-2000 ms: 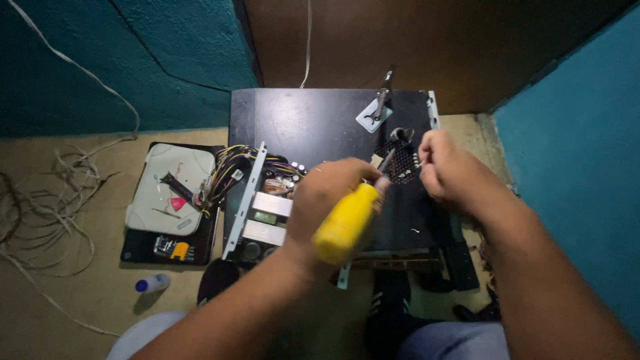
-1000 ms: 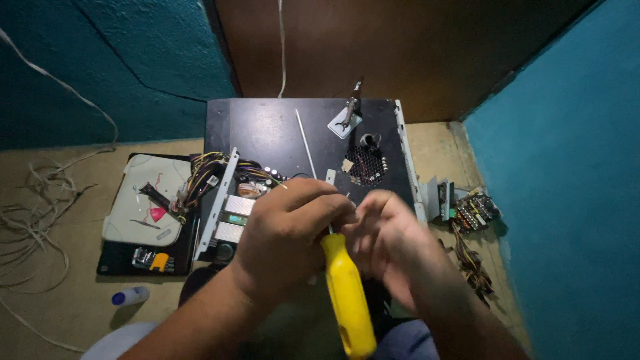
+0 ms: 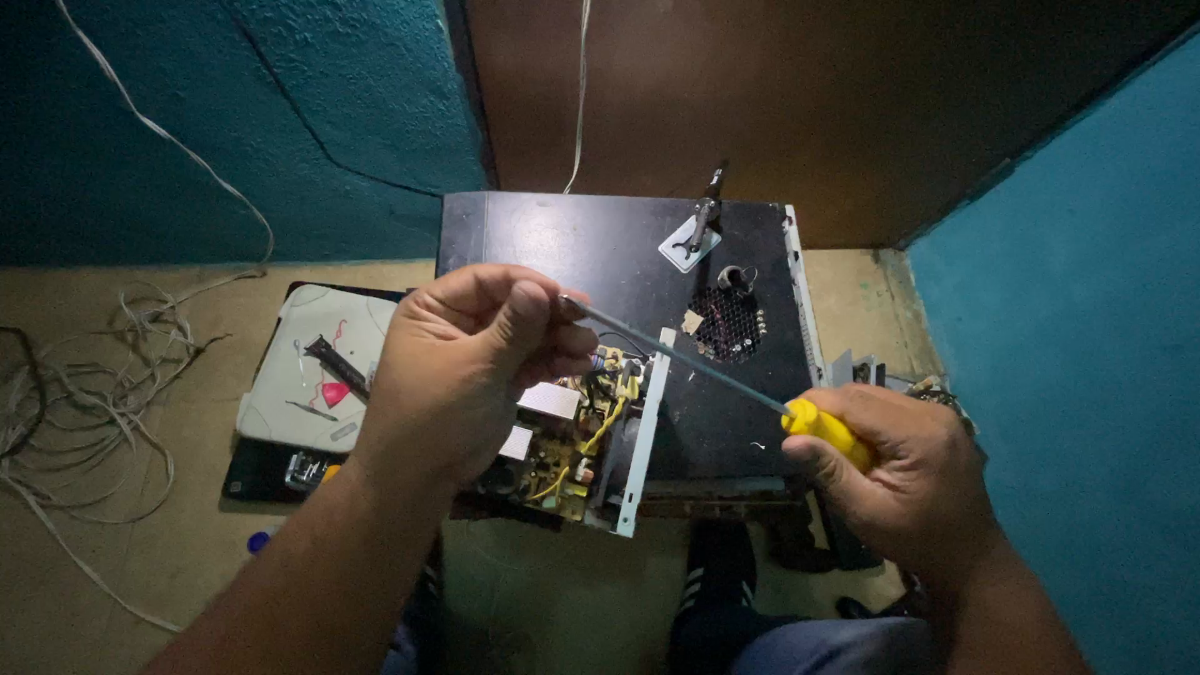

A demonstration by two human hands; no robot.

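Note:
My right hand [image 3: 891, 459] grips the yellow handle of a long screwdriver [image 3: 684, 358], whose shaft slants up and left. The thumb and fingers of my left hand [image 3: 478, 356] are at the shaft's tip; whether they pinch a small screw there is too small to tell. Below and behind my left hand, an opened power supply unit [image 3: 572, 441] with a circuit board, yellow wires and a pale metal edge lies on a black computer case [image 3: 581, 253]. My left hand and forearm hide part of it.
Small screws and a tan chip lie by the case's round mesh vent [image 3: 725, 323], near a stand-like tool [image 3: 703, 220]. At left, a white tray [image 3: 272, 403] holds tweezers and a red pick. Tangled cable [image 3: 103, 403] covers the floor; metal parts [image 3: 858, 367] stand at right.
The screwdriver's handle has passed to my right hand, which has moved right. My left hand is now at the tip. The power supply has shifted on the case.

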